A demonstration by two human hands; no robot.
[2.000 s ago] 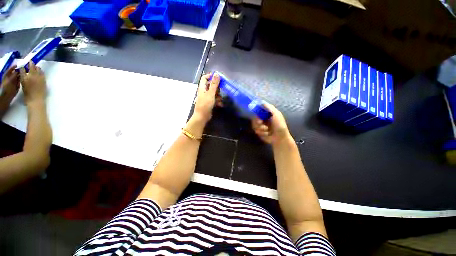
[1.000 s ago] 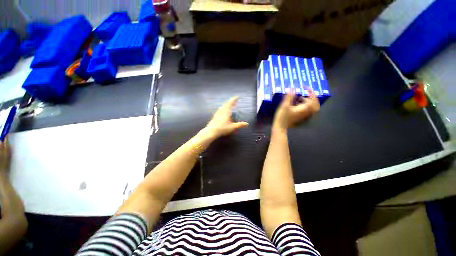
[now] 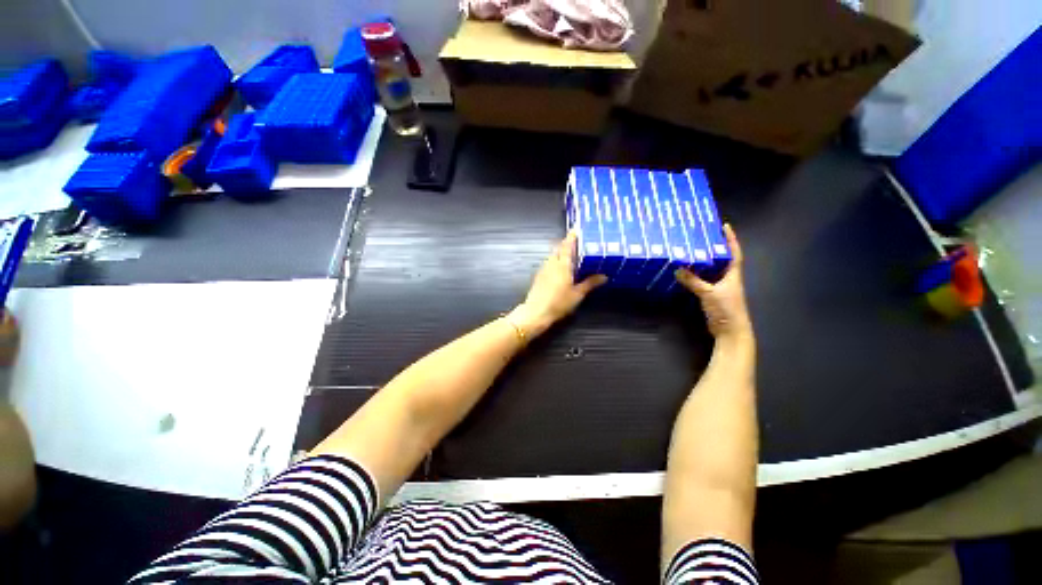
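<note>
A row of several blue cartons [image 3: 646, 217] stands side by side on the black tabletop [image 3: 480, 263], white print on their spines. My left hand [image 3: 558, 282] presses on the row's left end, fingers on the side and thumb at the near lower edge. My right hand [image 3: 718, 288] presses on the right end in the same way, thumb at the near edge. The row is between both hands; whether it is lifted off the table I cannot tell.
Blue bins [image 3: 309, 117] and a tape roll [image 3: 181, 167] are at the far left. A bottle [image 3: 395, 86], flat black object [image 3: 432, 160] and brown boxes [image 3: 777, 80] stand at the far side. A coworker's hand [image 3: 8, 338] shows at the left edge.
The carton from my hands stands in the row. My left hand has moved right onto the row's left end. My right hand has moved to its right end. The view has shifted.
</note>
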